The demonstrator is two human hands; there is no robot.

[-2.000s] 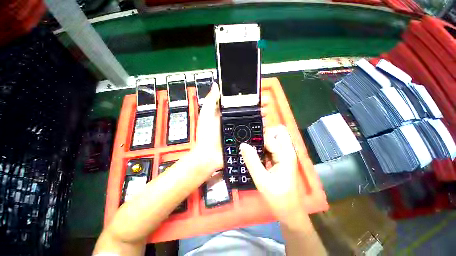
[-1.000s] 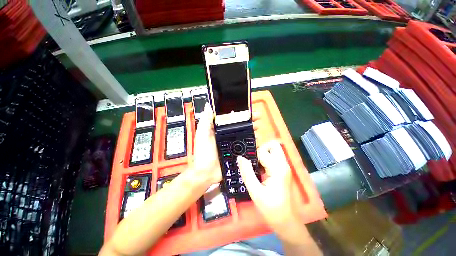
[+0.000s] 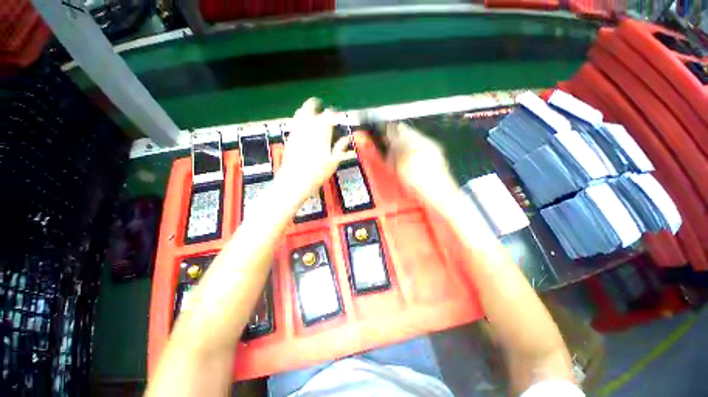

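Observation:
The red-orange tray [image 3: 318,345] holds open flip phones in its back row, such as the leftmost one [image 3: 205,209], and closed ones in its front row, such as one with an orange-yellow spot [image 3: 317,287]. My left hand [image 3: 310,151] is over the back row, fingertips beside the raised lid of the fourth open phone [image 3: 354,184]; whether they grip it is unclear. My right hand [image 3: 415,159] is blurred at the tray's back edge, with a dark blurred object [image 3: 374,128] at its fingertips. The left forearm partly hides the left phones.
Fanned card stacks [image 3: 578,174] and a smaller pile [image 3: 497,203] lie at right, beside stacked red trays [image 3: 636,139]. A black glossy stack [image 3: 54,233] stands at left. A pale post [image 3: 116,77] and green belt [image 3: 326,62] are behind the tray.
The large open phone has left the spot in front of me. Both hands have moved away to the tray's back edge and apart, uncovering the right half of the tray.

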